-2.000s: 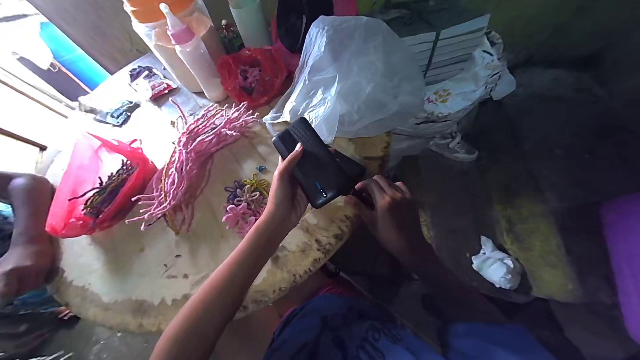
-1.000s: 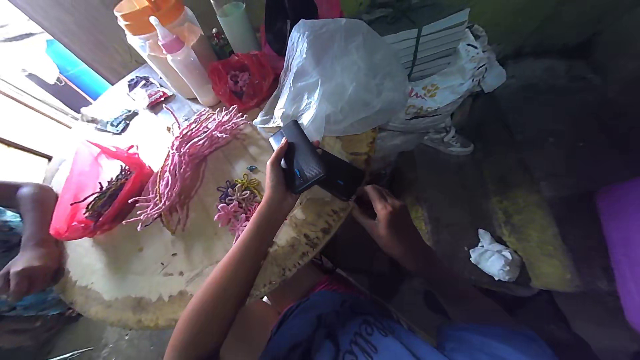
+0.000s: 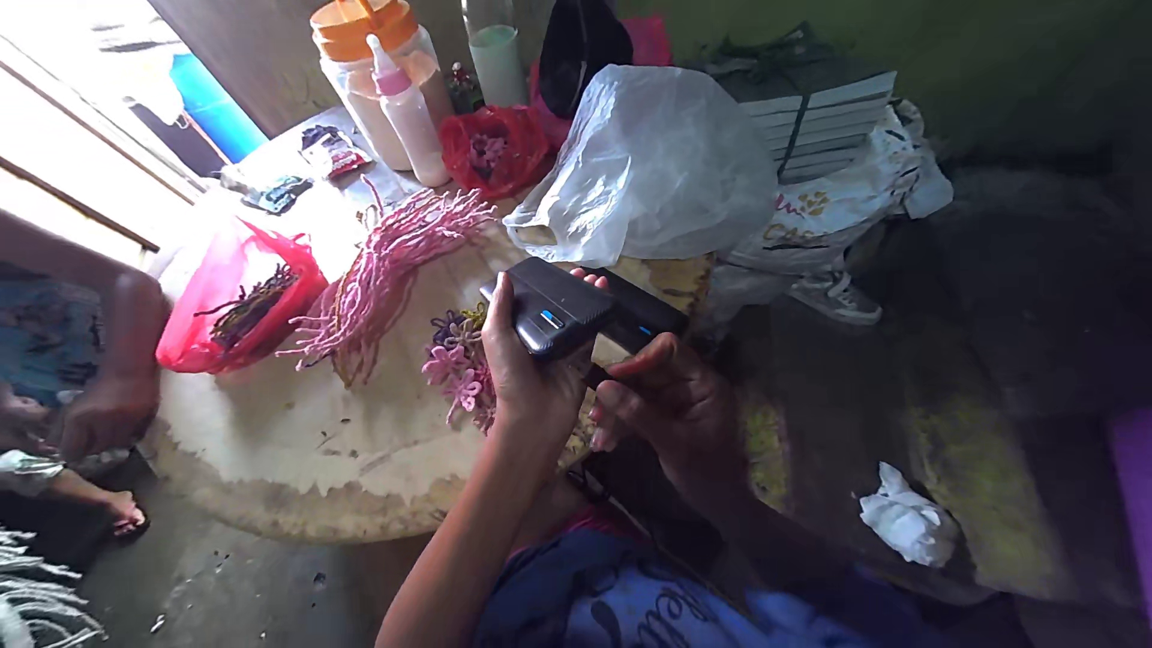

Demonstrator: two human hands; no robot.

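My left hand (image 3: 531, 369) grips a black power bank (image 3: 562, 301) with a small blue-lit display. A second black device (image 3: 643, 310), also showing a small blue light, lies beside and partly behind it. My right hand (image 3: 679, 405) is at the near end of that second device, fingers bent around a small dark piece (image 3: 596, 376), perhaps a plug. Left of my left hand, pink and purple pipe-cleaner flowers (image 3: 459, 364) rest on the round wooden table (image 3: 297, 450). A bundle of pink fuzzy stems (image 3: 387, 270) lies farther left.
A red plastic bag (image 3: 238, 306) with dark stems sits near another person's arm (image 3: 117, 378). Behind stand an orange-lidded jar (image 3: 369, 90), a squeeze bottle (image 3: 414, 126), a red bag (image 3: 495, 148) and a white plastic bag (image 3: 666, 162). Crumpled white material (image 3: 907, 522) lies at lower right.
The two black devices have shifted against each other; more of the second one shows than two seconds ago. My right hand's fingers, apart from the device one second ago, are now up against its near end.
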